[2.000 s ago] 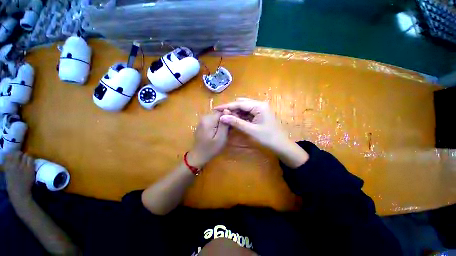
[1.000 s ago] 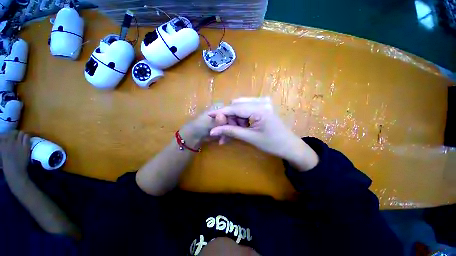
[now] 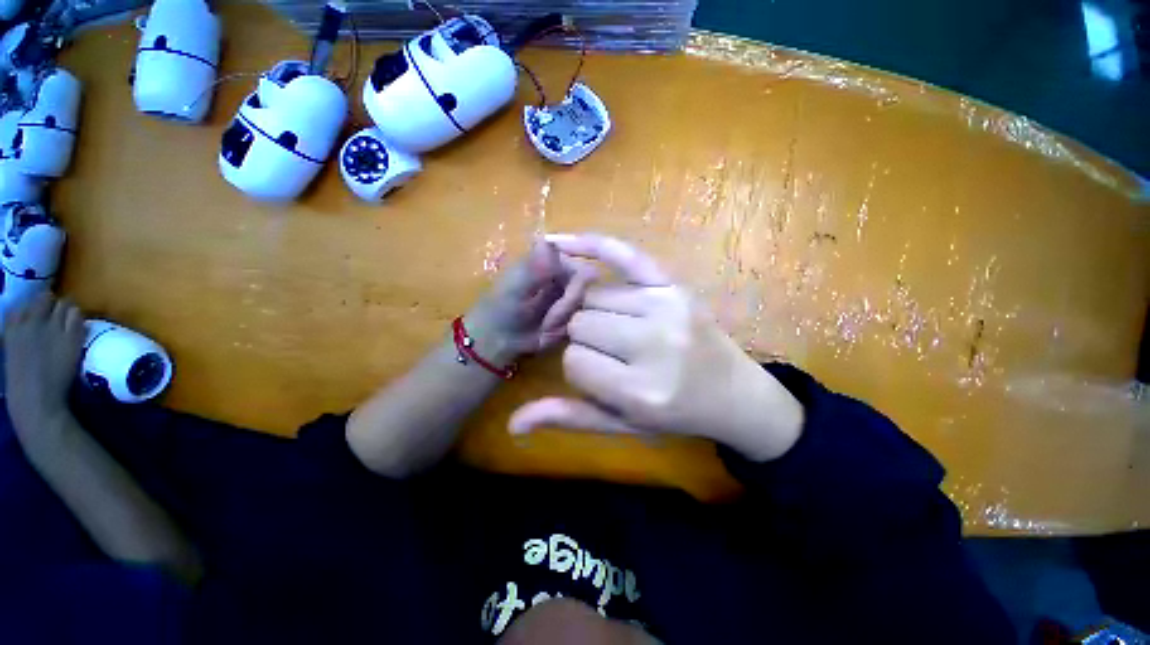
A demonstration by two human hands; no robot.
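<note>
My left hand (image 3: 536, 302), with a red string bracelet, is over the middle of the bench with its fingers bent. It is slightly blurred, and I cannot tell if something tiny is in it. My right hand (image 3: 637, 347) is beside it, its index fingertip at my left fingertips. Its thumb is spread away, its other fingers are curled, and no object shows in it. Beyond them lie a white half-shell with a circuit board (image 3: 568, 126), a small lens head (image 3: 378, 164), and white camera housings (image 3: 439, 91) (image 3: 284, 136) with wires and black antennas.
Another person's hand (image 3: 44, 353) is at the left beside a white camera (image 3: 124, 363). More housings (image 3: 47, 124) crowd the left edge. Another housing (image 3: 175, 61) is at the back left. Clear stacked trays (image 3: 618, 23) stand behind the orange bench (image 3: 807, 227), which has shiny film.
My hands were clasped together at the fingertips. My right thumb has now swung away from the index finger, towards me. The view has shifted, so the bench items sit higher than two seconds ago.
</note>
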